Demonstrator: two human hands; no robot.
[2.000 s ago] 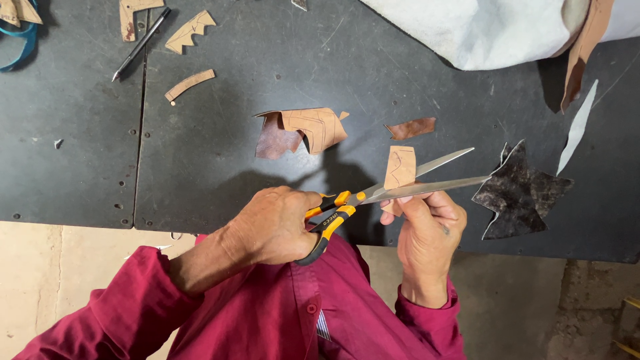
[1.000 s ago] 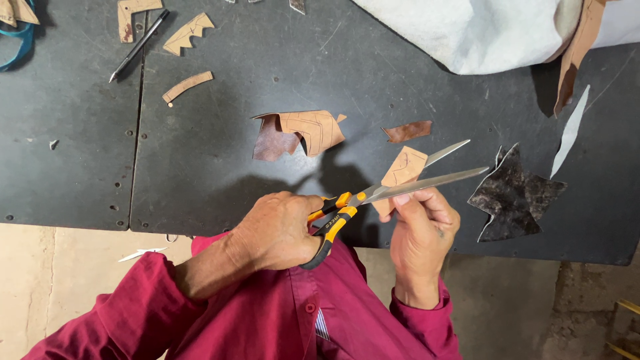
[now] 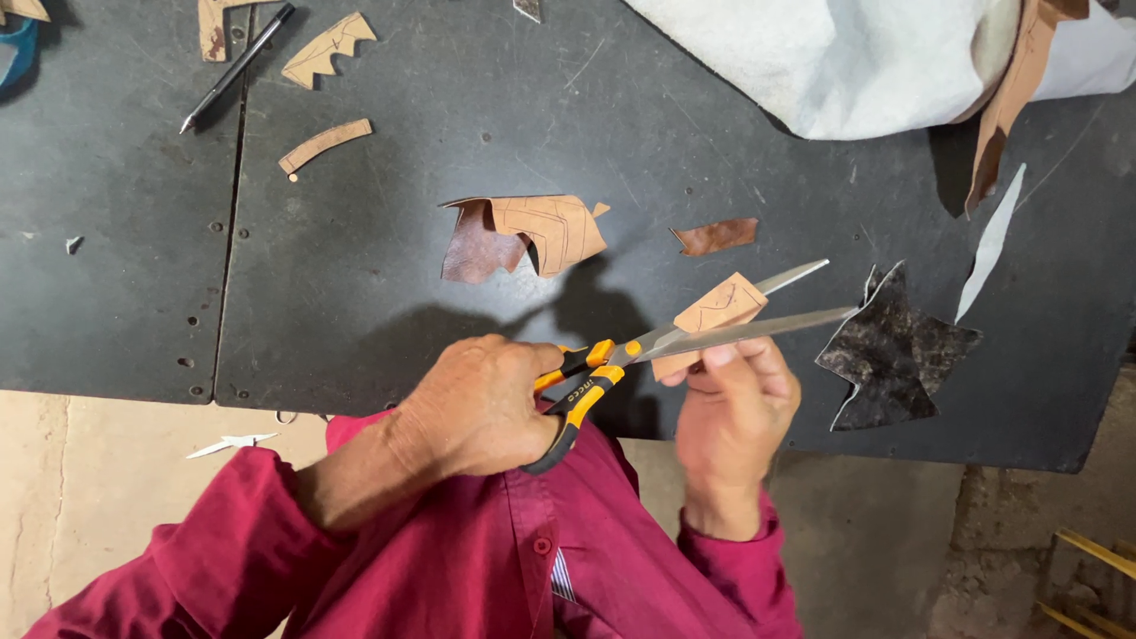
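My left hand [image 3: 484,408] grips the black and yellow handles of a pair of scissors [image 3: 737,333], whose blades are parted and point right. A small tan leather piece [image 3: 721,303] with drawn lines lies between the blades, and part of it shows below the lower blade. My right hand [image 3: 741,390] pinches that piece just under the blades; its fingertips are partly hidden. Left of the blades, a curled leather piece [image 3: 555,231] with marked lines rests on the dark table. A brown leather strip [image 3: 717,237] lies above the scissors, and a black star-shaped piece [image 3: 896,355] is right of their tips.
A pen [image 3: 238,69], a toothed leather scrap [image 3: 330,49] and a curved leather strip [image 3: 326,146] lie at upper left. White material [image 3: 825,62] covers the upper right, beside a hanging tan strip [image 3: 1007,115]. A pale sliver [image 3: 992,240] is near the right edge.
The small leather piece has turned and tilted between the blades, held by my right hand. My left hand keeps its grip on the scissors.
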